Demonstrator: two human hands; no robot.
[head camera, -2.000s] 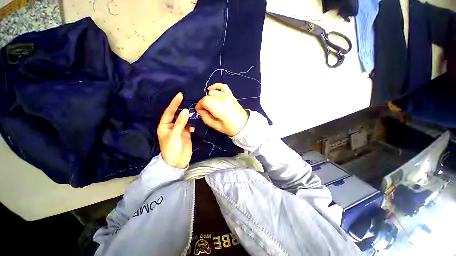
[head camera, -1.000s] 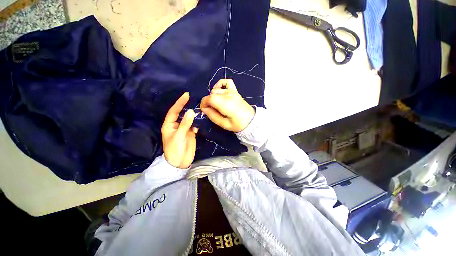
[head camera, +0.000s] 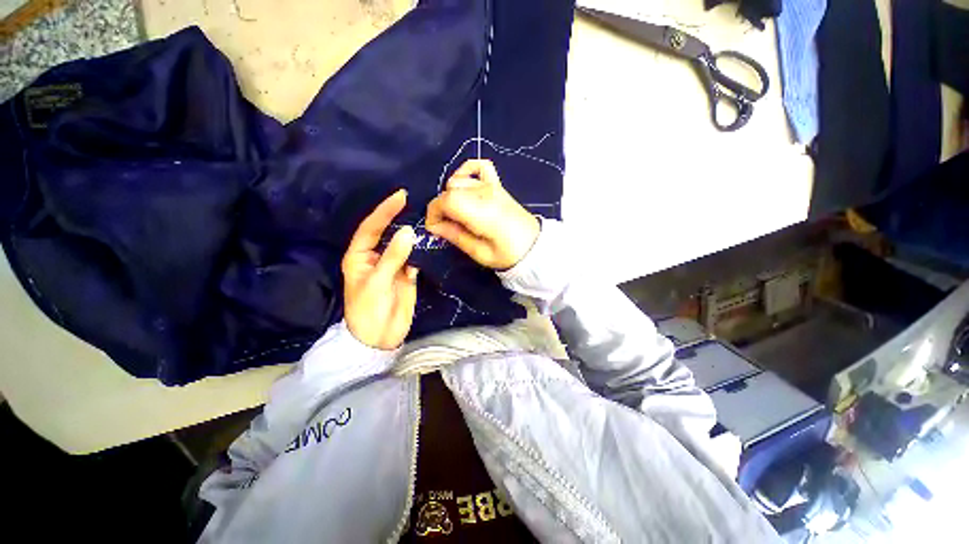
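Observation:
The dark navy garment (head camera: 159, 223) lies spread over the table, its shiny lining at the left and a matte panel with white basting stitches at the right. A small label with white lettering (head camera: 429, 242) lies on it between my hands. My left hand (head camera: 383, 278) rests at the label's left edge, thumb and forefinger spread, pressing the cloth. My right hand (head camera: 478, 216) is closed at the label's right end with fingertips pinched; a needle there is too small to make out. A loose pale thread (head camera: 510, 149) loops above my right hand.
Black-handled shears (head camera: 701, 58) lie at the upper right. A light blue cloth (head camera: 799, 69) and dark cloth pieces (head camera: 855, 106) lie at the table's right. A second label (head camera: 53, 104) is on the lining at far left. Grey boxes (head camera: 733, 383) stand below the table's edge.
The view has shifted slightly, so the garment and shears appear moved in the picture. My hands stay at the label, with only small changes at the fingertips.

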